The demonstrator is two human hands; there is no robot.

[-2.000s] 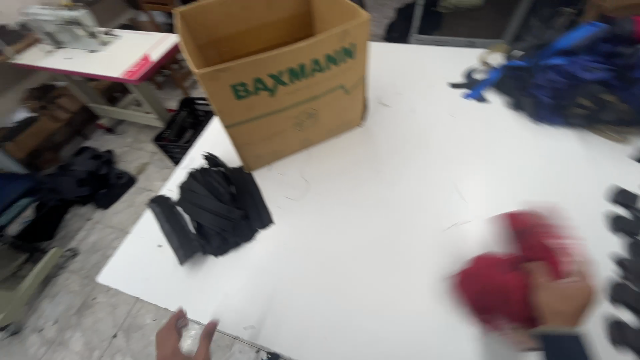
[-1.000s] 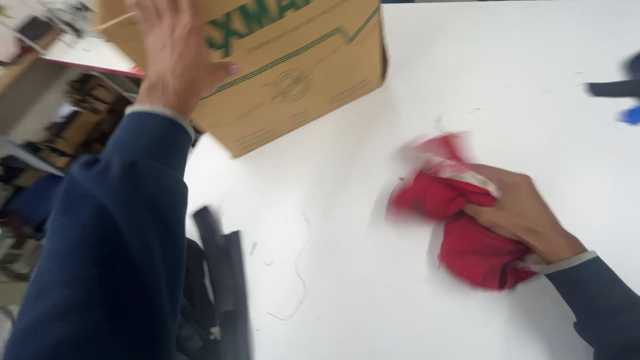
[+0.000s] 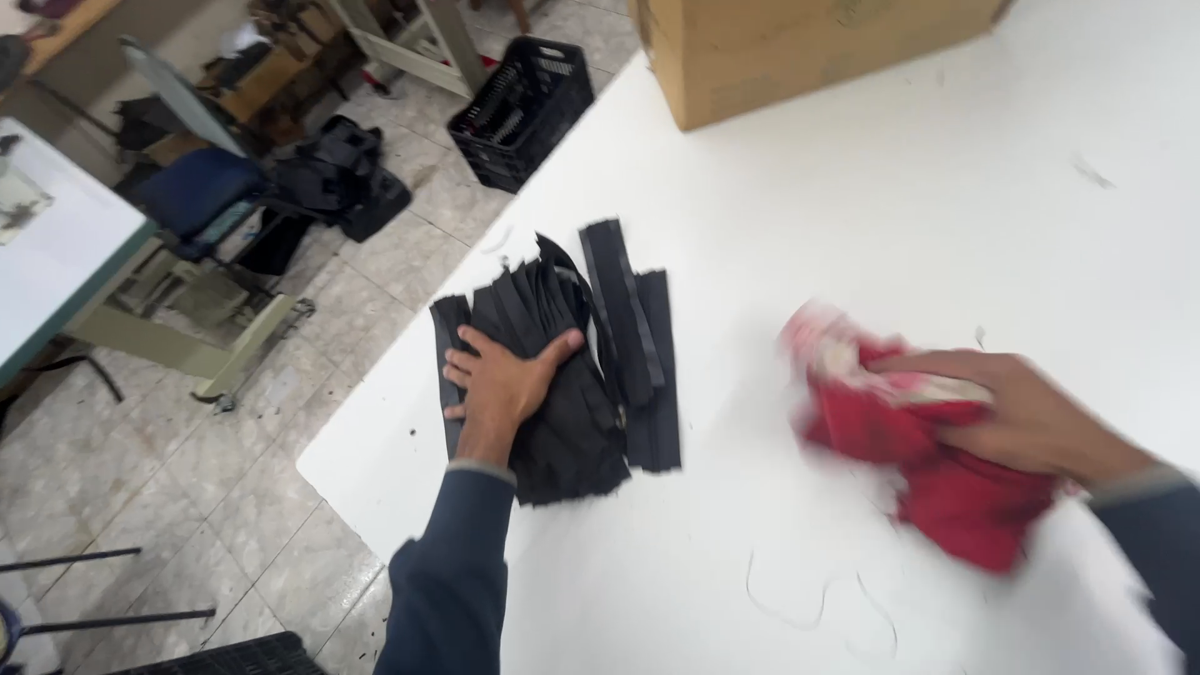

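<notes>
My left hand [image 3: 506, 380] lies spread on a pile of black fabric strips [image 3: 572, 431] near the left edge of the white table [image 3: 731, 562]. The strips look like zipper tape or webbing; a few lie a little apart on the pile's right side. My right hand [image 3: 1003, 408] grips a crumpled red cloth [image 3: 975, 497] with whitish and pink parts, over the table to the right. The cloth and that hand are blurred.
A cardboard box [image 3: 806, 56] stands at the table's far side. Loose threads [image 3: 825, 600] lie on the tabletop. Beyond the left edge are a black plastic crate [image 3: 520, 112], a blue chair [image 3: 202, 197], dark bags [image 3: 337, 178] and another white table [image 3: 56, 244].
My left hand has gone from the cardboard box to the black strips. My right hand still holds the red cloth. The view has swung left.
</notes>
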